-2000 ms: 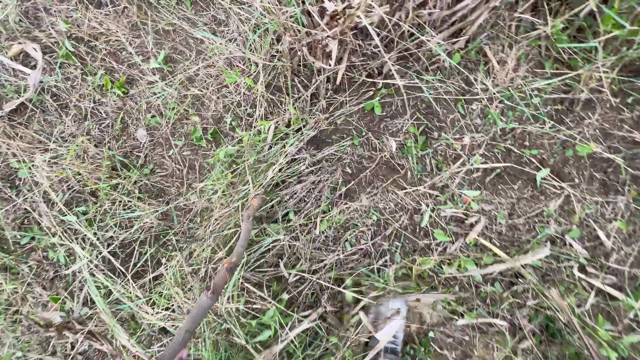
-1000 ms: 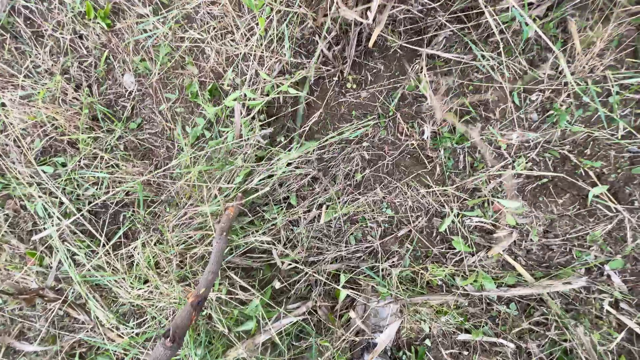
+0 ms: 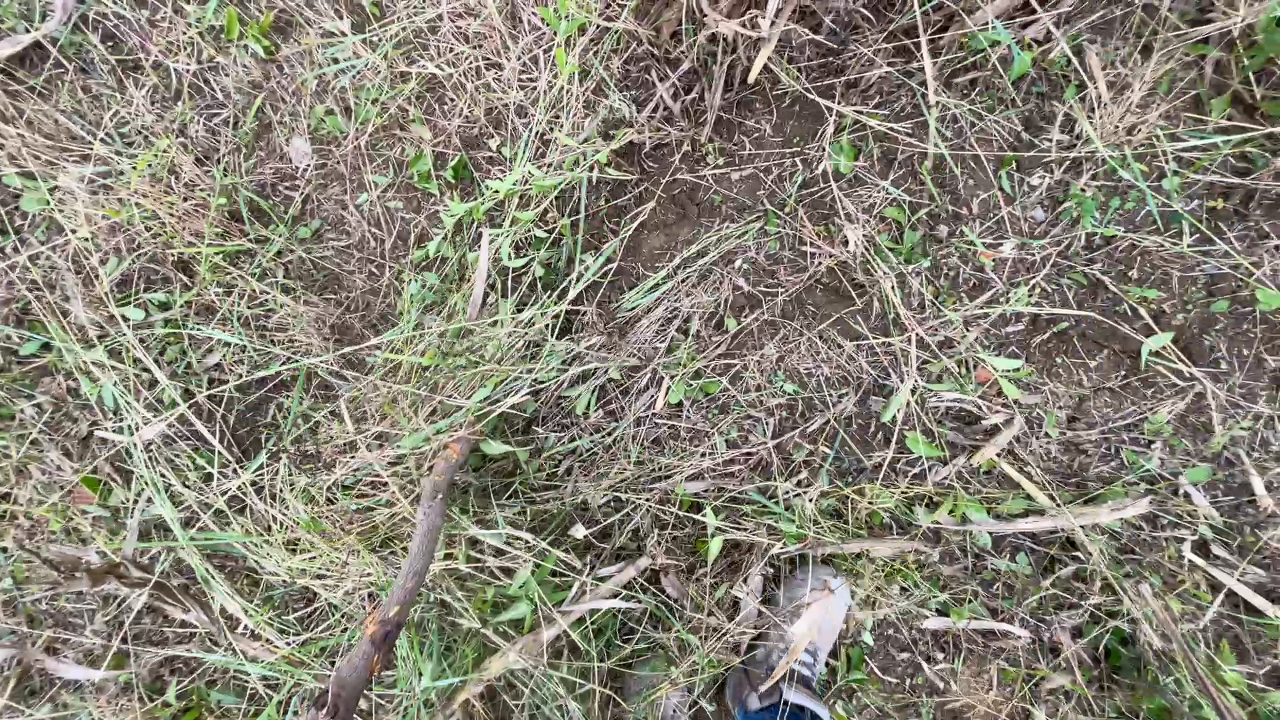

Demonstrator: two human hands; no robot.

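Neither my left hand nor my right hand shows in the head view. A rough brown wooden stick rises from the bottom edge, left of centre, its blunt end over the grass and its bark scraped to orange in places. What holds its lower part, if anything, is out of frame. A worn shoe with pale laces stands at the bottom, right of the stick, partly covered by a dry leaf and grass stems. A bit of blue cloth shows at its ankle.
Dry and green grass lies matted over brown soil. Several dry stalks, among them a pale one, lie right of the shoe. A clump of dead stems stands at the top.
The shoe shows more fully at the bottom than a second ago. The stick still reaches up from the bottom edge at the left. The view has shifted slightly.
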